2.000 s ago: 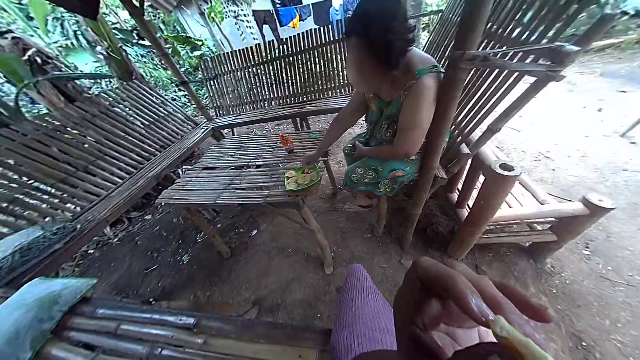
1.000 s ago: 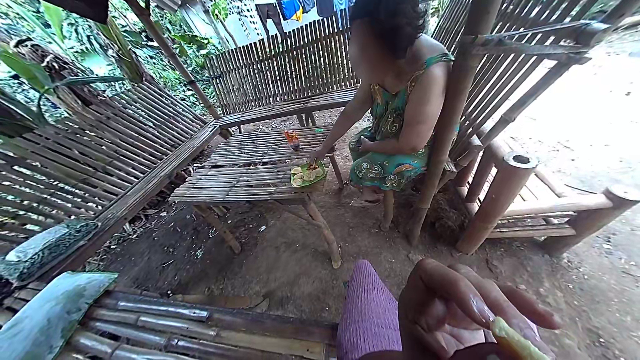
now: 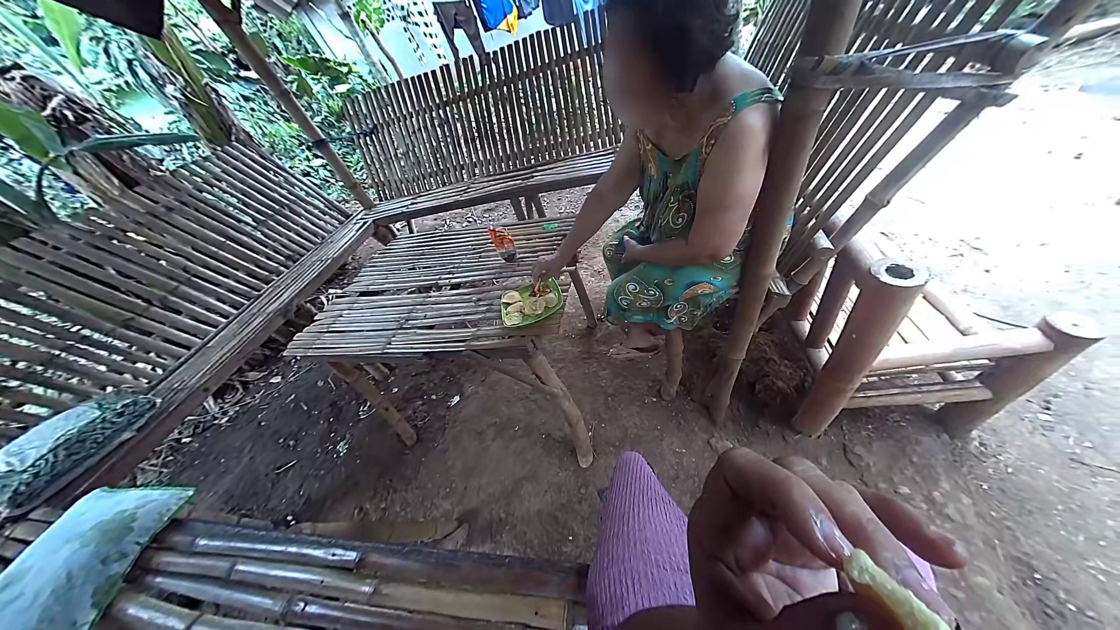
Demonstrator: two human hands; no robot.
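Observation:
My right hand (image 3: 796, 542) is at the lower right, over my knee in purple ribbed cloth (image 3: 639, 542). Between its thumb and fingertips it pinches a pale yellow piece of food (image 3: 888, 588), cut off by the bottom edge. My left hand does not show. Farther off, a green plate (image 3: 505, 306) with several round, pale food pieces (image 3: 534, 304) lies on the near right corner of a bamboo table (image 3: 394, 315). A seated person (image 3: 691, 192) in a green patterned dress reaches a hand to that plate. Behind it stands an orange-red packet (image 3: 502, 244).
A bamboo bench (image 3: 367, 569) crosses the lower left, bearing a pale green-edged cushion or bag (image 3: 96, 551). Slatted bamboo seating (image 3: 262, 324) runs along the left and back. A bamboo post (image 3: 779, 201) rises beside the seated person. Thick bamboo framework (image 3: 862, 350) stands at the right on bare earth.

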